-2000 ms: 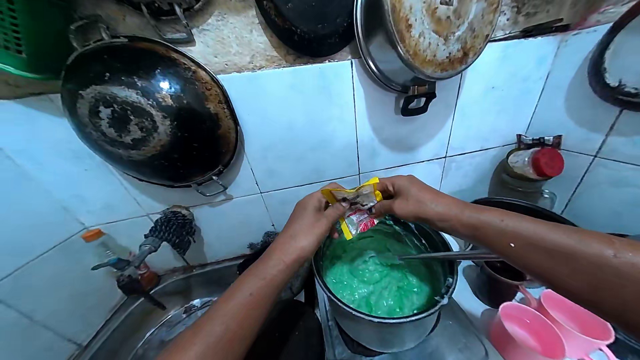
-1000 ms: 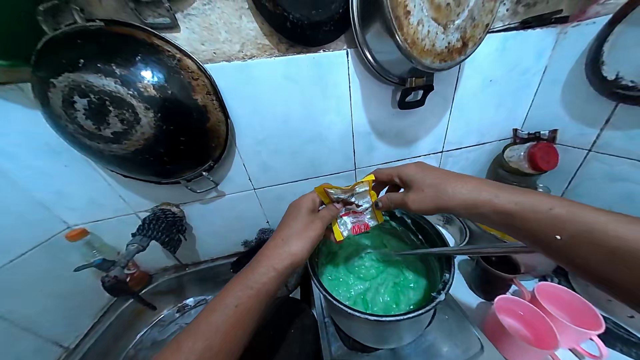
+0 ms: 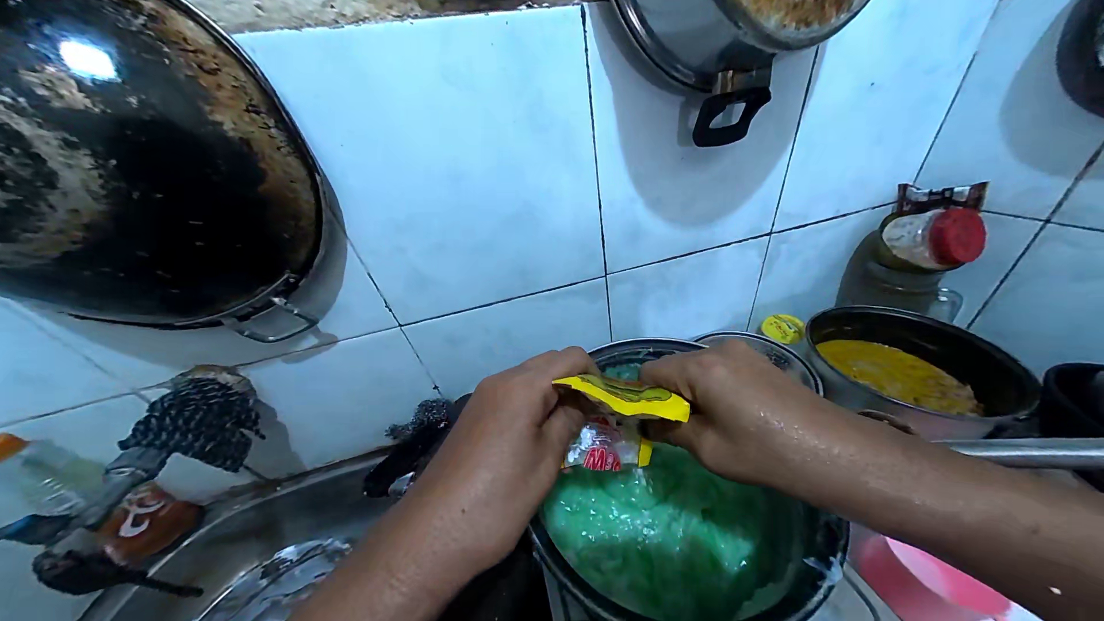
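Both hands hold a small yellow-edged plastic packet point(image 3: 623, 397) above a pot point(image 3: 832, 565) of thick, glossy green mixture point(image 3: 655, 526). My left hand point(image 3: 526, 431) grips the packet's left side, and my right hand point(image 3: 720, 405) pinches its right side. A clear part with red print shows below the yellow edge. Whether the packet is torn is not plain. Behind my right forearm, a metal handle point(image 3: 1026, 453) extends to the right; its other end is hidden by the arm.
A metal sink point(image 3: 233, 526) with a cloth-wrapped tap point(image 3: 194, 423) lies left. At right are a pot of yellow food point(image 3: 923, 405), a pink cup point(image 3: 931, 578) and a red-lidded jar point(image 3: 936, 237). A blackened wok point(image 3: 172, 172) and a metal pot point(image 3: 716, 43) hang above.
The packet has tilted, so its yellow edge now faces up more, and it is still in both hands. The view has shifted nearer to the pot.
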